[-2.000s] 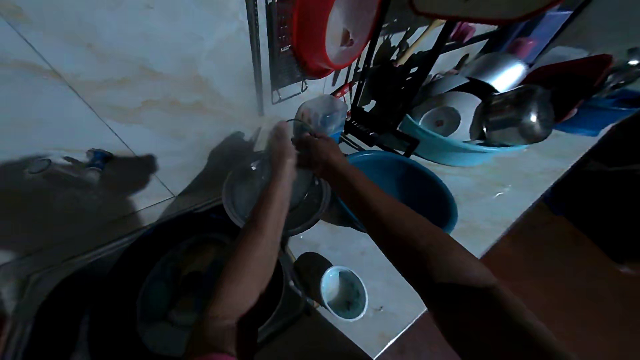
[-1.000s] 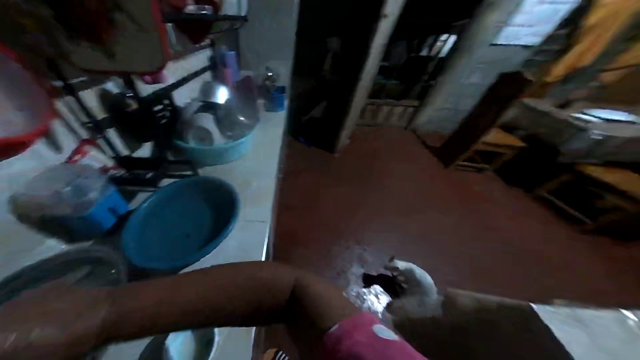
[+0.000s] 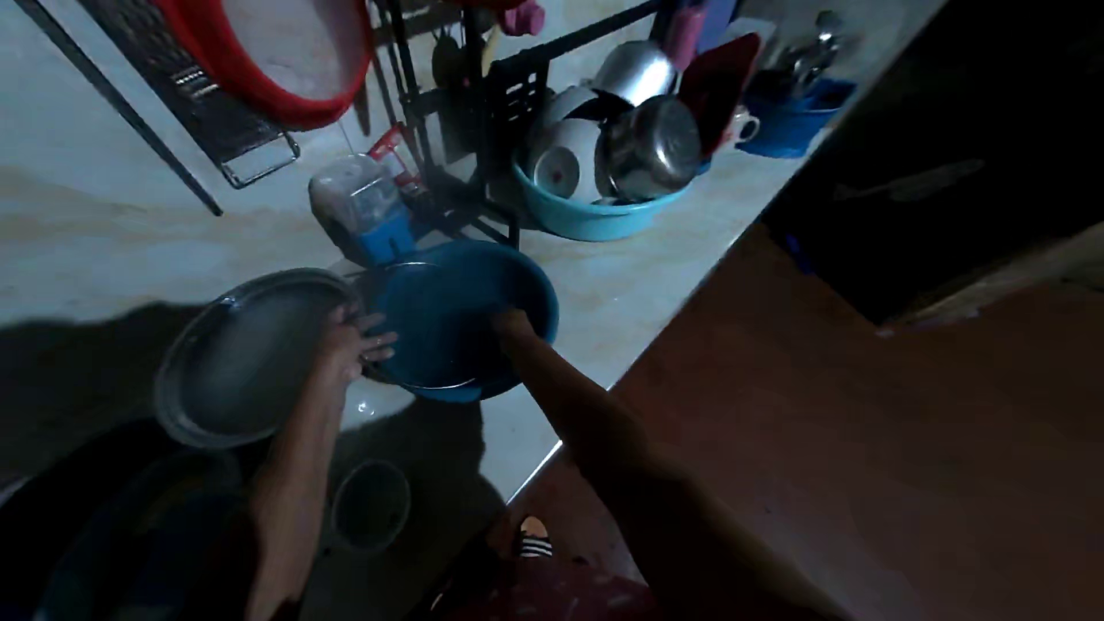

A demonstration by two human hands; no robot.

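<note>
A teal plastic basin (image 3: 466, 293) stands on the tiled counter. My left hand (image 3: 355, 341), its fingers spread, is at the basin's left side, between it and a round grey metal basin or pan (image 3: 250, 362); whether it touches either rim cannot be told. Over the right part of the teal basin reaches my right hand (image 3: 515, 328), its fingers lost in the dark interior, so its grip is hidden. A clear container with a blue base (image 3: 362, 207) stands just behind the basin. In the shadow below my left hand is a round cup or small bowl (image 3: 371, 506).
A light-blue basin (image 3: 595, 220) at the back holds metal pots and bowls. Behind it are a blue container (image 3: 793, 121) with utensils and a black rack (image 3: 509, 86). A red-rimmed strainer (image 3: 302, 103) and a grater (image 3: 194, 82) hang at the wall. The counter's edge runs diagonally beside the floor.
Two seconds ago both my hands were together by the clear container; now they are apart, at the teal basin. The view swung right towards the room and back.
</note>
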